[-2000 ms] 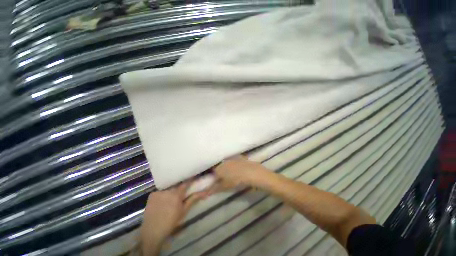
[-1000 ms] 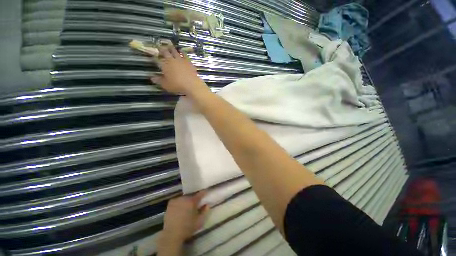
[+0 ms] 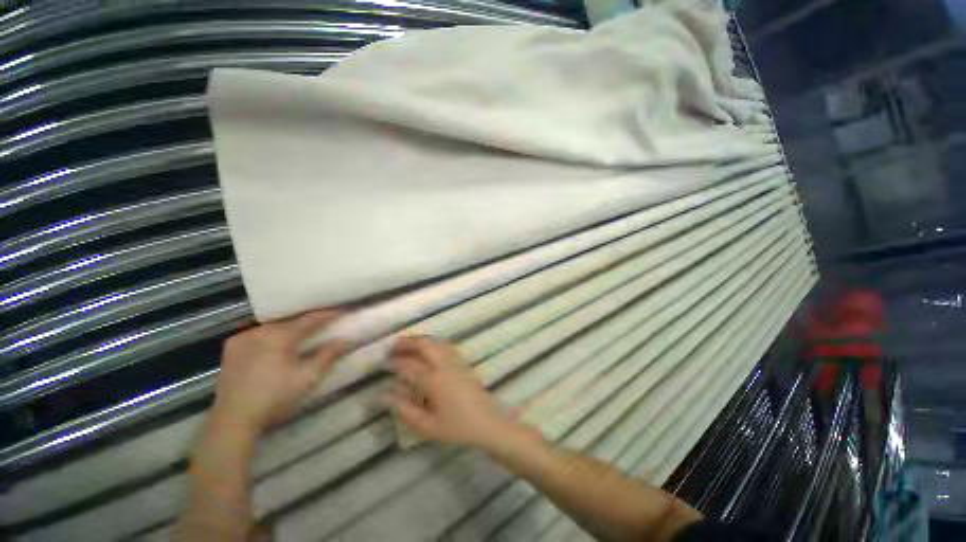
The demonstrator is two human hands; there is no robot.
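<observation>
A beige cloth (image 3: 371, 201) lies over steel tubes, its left edge straight and its far right part crumpled. Its lower edge is tucked along a row of beige covered tubes (image 3: 593, 349). My left hand (image 3: 273, 371) is at the cloth's lower left corner, with fingers and thumb pinching the fabric on the nearest tube. My right hand (image 3: 440, 394) is just right of it, over the covered tubes, its fingers curled and blurred. A small cream strip (image 3: 407, 432) shows under its fingers; the hand hides most of it.
Bare shiny steel tubes (image 3: 117, 238) run at the left and top. The rack's edge curves down the right side. Beyond it are a red object (image 3: 847, 323), more metal tubes (image 3: 741, 445) at the lower right, and a blue-green item (image 3: 900, 508) at the bottom right.
My right hand has come back from the small clips and strips at the top to beside my left hand. My left hand stays at the cloth's corner. The view has shifted.
</observation>
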